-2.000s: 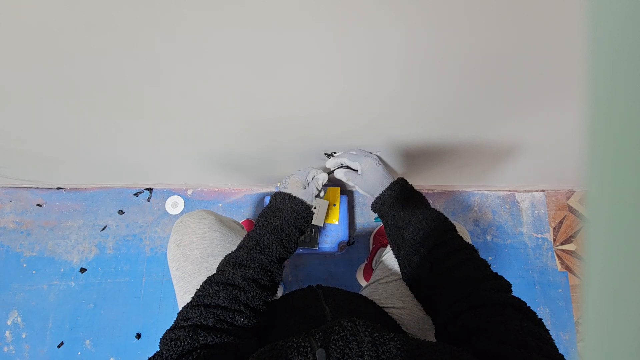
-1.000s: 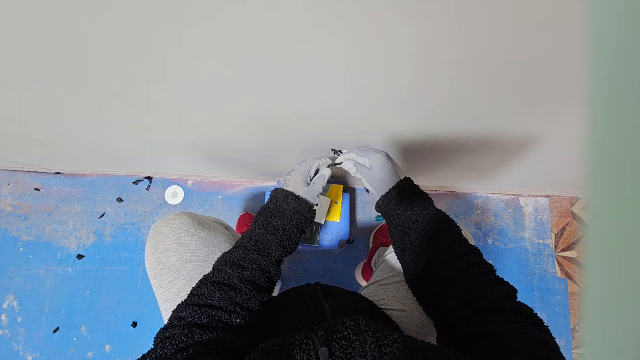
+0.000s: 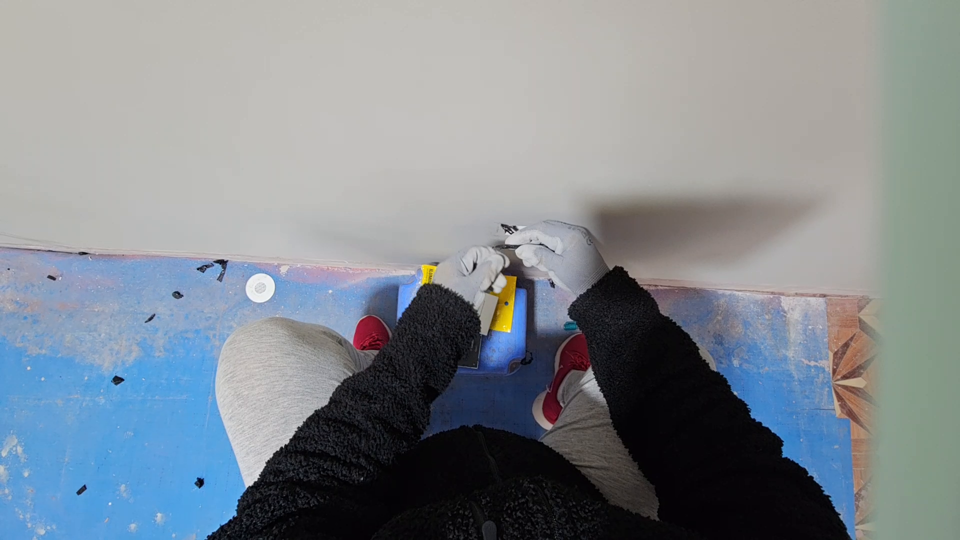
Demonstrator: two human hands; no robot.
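My left hand [image 3: 474, 271], in a pale grey work glove, has its fingers bent close to a thin dark piece; whether it grips anything cannot be made out. To its right, my right hand [image 3: 559, 251], gloved alike, pinches the thin dark strip [image 3: 511, 246] between thumb and fingers near the wall. Below the hands lies a blue case [image 3: 504, 352] on the floor. On the case are a yellow sheet [image 3: 505, 306], a grey flat piece [image 3: 487, 313] and a black flat item [image 3: 471, 354], partly hidden by my left sleeve.
A pale wall [image 3: 375, 135] rises in front. Blue floor covering [image 3: 150, 420] carries black scraps [image 3: 220, 268] and a white round disc [image 3: 260, 287]. Patterned wooden flooring [image 3: 851, 360] shows at the right, beside a blurred green edge [image 3: 919, 270]. My red shoes [image 3: 570, 360] flank the case.
Both hands stay close together over the case while their fingers shift slightly. My left hand has turned a little since the earlier frames.
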